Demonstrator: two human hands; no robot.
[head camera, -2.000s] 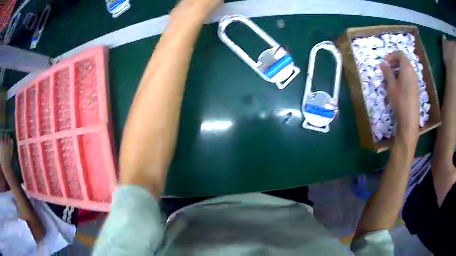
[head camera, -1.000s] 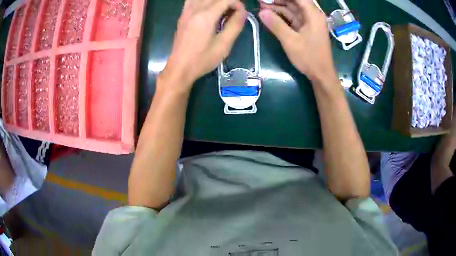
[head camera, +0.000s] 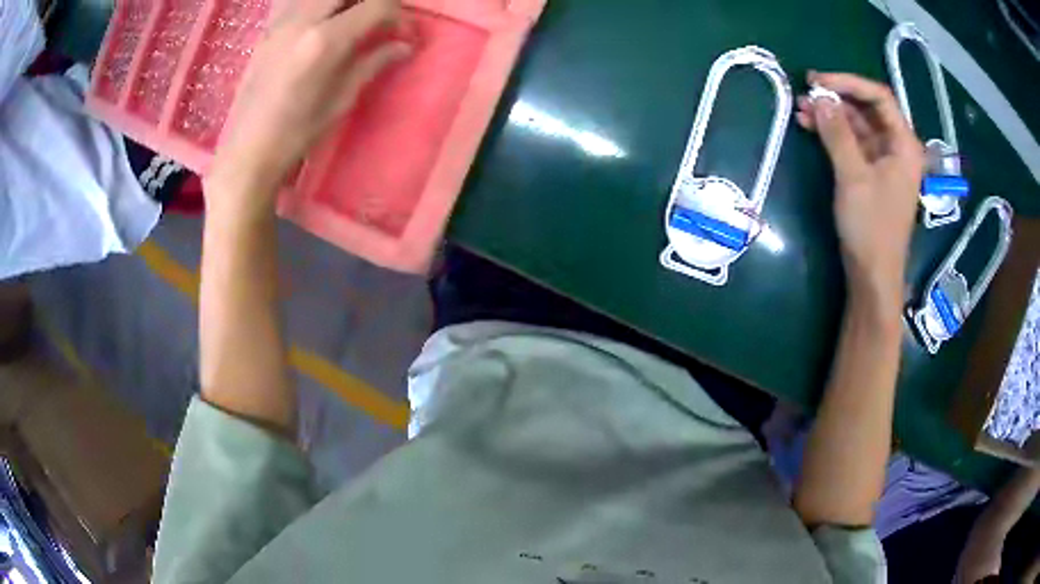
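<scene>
A white loop frame (head camera: 778, 126) with a blue strip (head camera: 709, 227) across its base plate lies on the dark green bench in front of me, touched by neither hand. My right hand (head camera: 869, 137) is beside its rounded end and holds a small white plastic fitting (head camera: 823, 96) between thumb and fingertips. My left hand (head camera: 299, 86) is over the pink parts tray (head camera: 451, 143), fingers bent above its cells. Whether it holds a small part cannot be seen.
Two more loop frames with blue bands, one at the far right (head camera: 942, 183) and one nearer (head camera: 949, 310), lie on the bench. A cardboard box (head camera: 990, 365) of white fittings is cut off at the right edge. Parts of other people show at left and lower right.
My left hand has moved from the loop frame to the pink tray. My right hand stays near the loop's end with the fitting. The view has turned toward the left.
</scene>
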